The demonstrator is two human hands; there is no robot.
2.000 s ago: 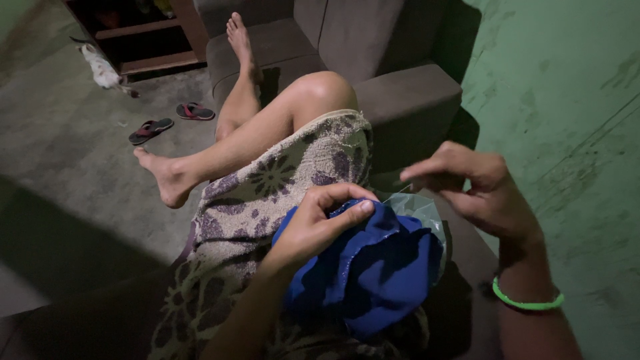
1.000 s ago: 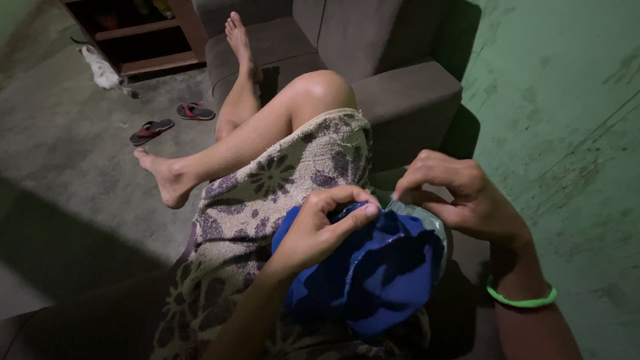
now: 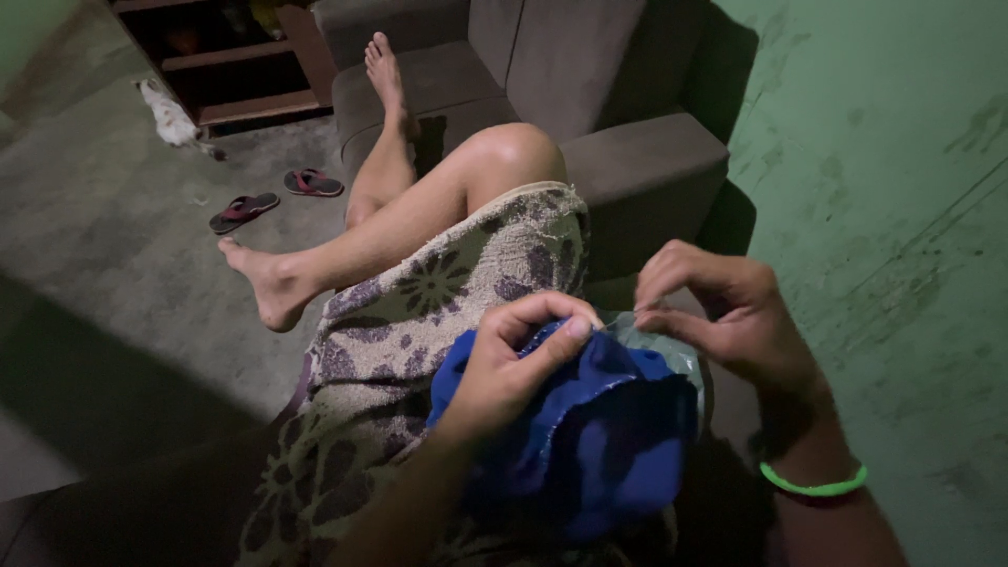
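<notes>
A bunched blue cloth (image 3: 622, 449) lies on my lap over a patterned towel (image 3: 441, 291). My left hand (image 3: 524, 354) pinches the cloth's upper edge between thumb and index finger. To its right, my right hand (image 3: 709, 307) is raised a little above the cloth, thumb and index finger closed on something thin, perhaps a needle or thread, too small to tell. A fine strand seems to run from those fingertips toward the left thumb. Under the cloth's right side shows a translucent plastic bag (image 3: 669, 346). A bright green band circles my right wrist.
A dark grey sofa (image 3: 646, 173) stands ahead, one bare foot resting on its seat. On the concrete floor are flip-flops (image 3: 244, 213), and a white and dark animal, probably a cat (image 3: 169, 114), lies by a wooden shelf unit (image 3: 260, 106). A green wall (image 3: 890, 236) rises at the right.
My right hand came in close to the left fingertips at the cloth's edge one second ago, and is now a little farther right. The left hand keeps its pinch on the cloth.
</notes>
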